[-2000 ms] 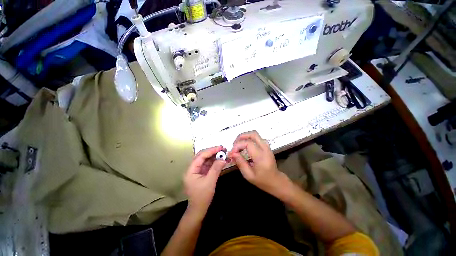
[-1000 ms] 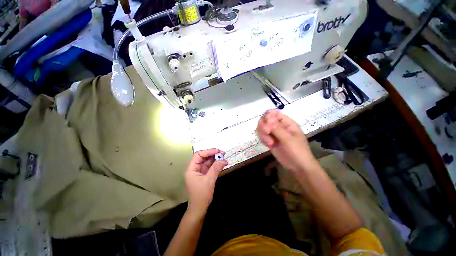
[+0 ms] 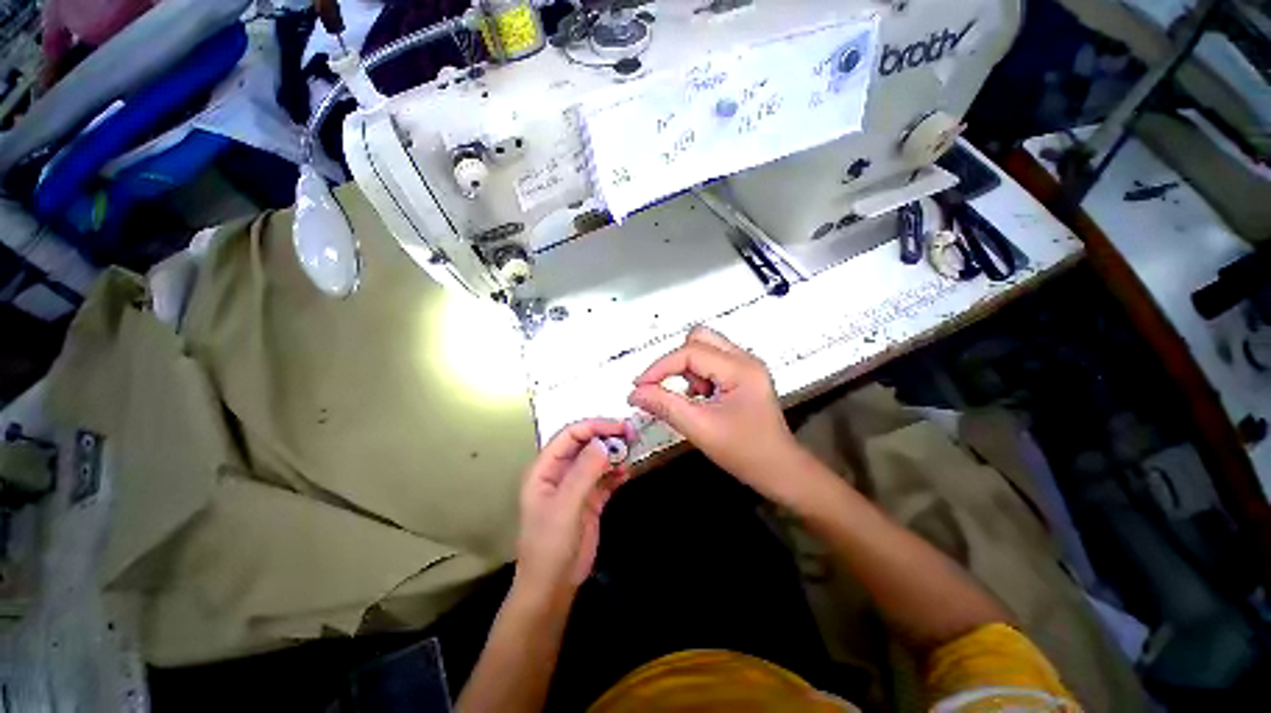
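My left hand [image 3: 565,495] holds a tiny round metal piece, a bobbin or bobbin case [image 3: 615,449], between thumb and fingers at the table's front edge. My right hand [image 3: 714,401] is just right of it and higher, with thumb and index fingertips pinched together. Whether thread is between those fingertips is too small to tell. The large khaki cloth [image 3: 307,418] lies left of the needle area. The white sewing machine [image 3: 558,167] stands behind the hands, its presser foot [image 3: 527,318] beside the bright light spot.
Dark snips [image 3: 763,265] lie under the machine arm. Dark-handled scissors [image 3: 984,240] lie at the bed's right end. A white lamp [image 3: 326,234] hangs left of the machine head. Paper notes [image 3: 732,114] cover the arm. More khaki cloth [image 3: 962,515] is at lower right.
My right hand moved away from the round piece, up and right, then came back near it. My left hand kept hold of the piece and its fingers shifted slightly.
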